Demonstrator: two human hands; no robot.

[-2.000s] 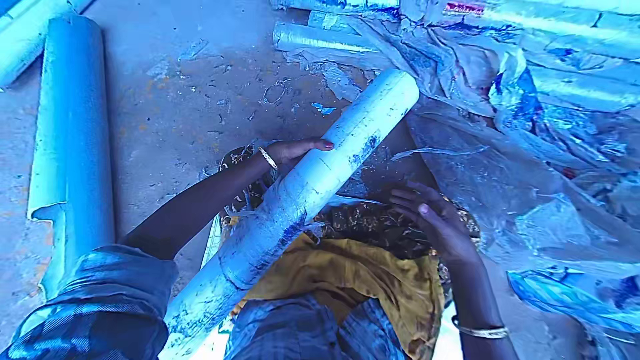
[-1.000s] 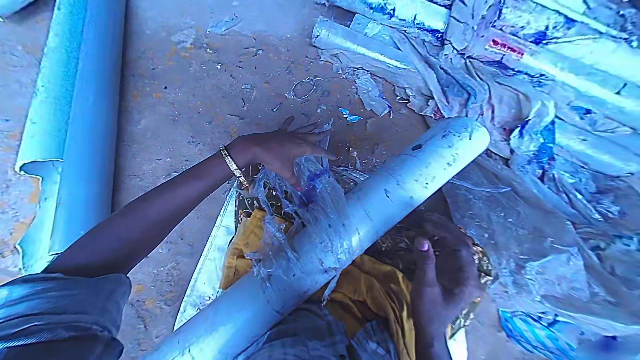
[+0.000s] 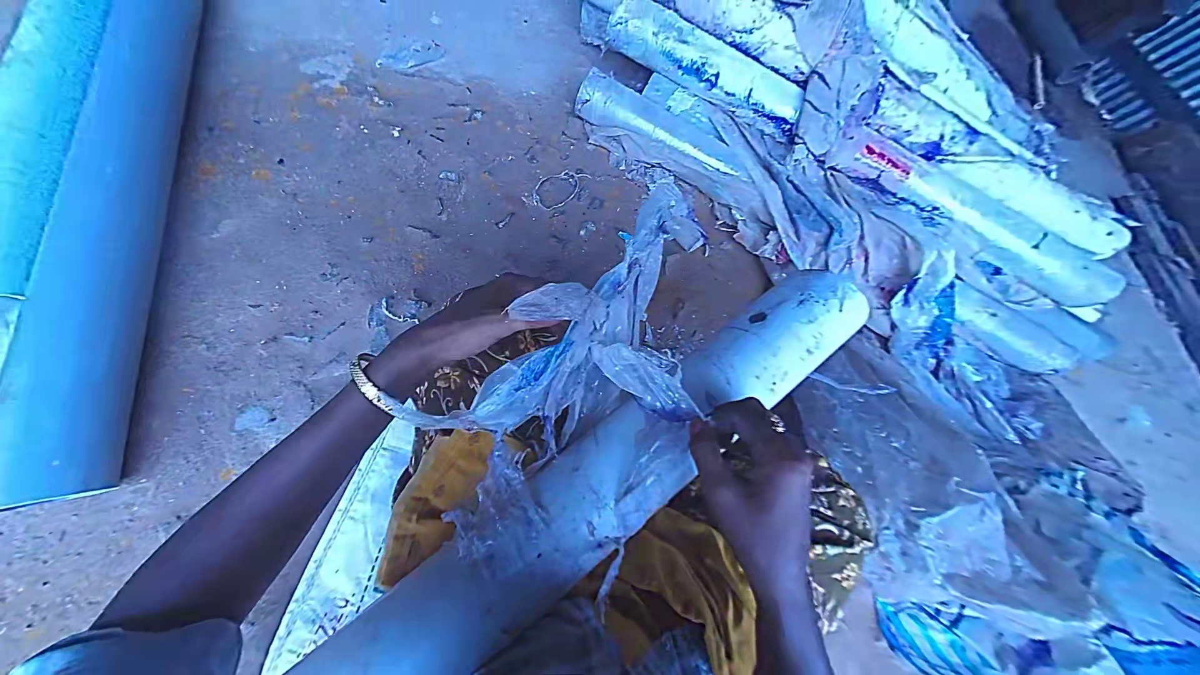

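Observation:
A cardboard-like tube (image 3: 525,553) lies slantwise across my lap, over a mustard cloth (image 3: 698,577). Torn clear plastic film (image 3: 600,352) hangs bunched over the tube's middle and rises above it. My left hand (image 3: 478,333), with a bangle at the wrist, is beyond the tube behind the film; its fingertips are hidden, so its grip is unclear. My right hand (image 3: 755,469) is at the tube's near side with thumb and finger pinched on an edge of the film. The far end of the tube is bare and has a small dark hole.
Two large tubes or rolled sheets (image 3: 122,234) lie at the left on the dirt floor. At the upper right is a pile of plastic-wrapped rolls (image 3: 994,216). Loose clear plastic sheeting (image 3: 937,497) spreads at the right, beside a striped blue bag (image 3: 923,637). Scraps litter the floor.
The bare tube surface shows where film covered it two seconds ago. My right hand has come up to the film from beside the tube. The film now stands in a raised bunch.

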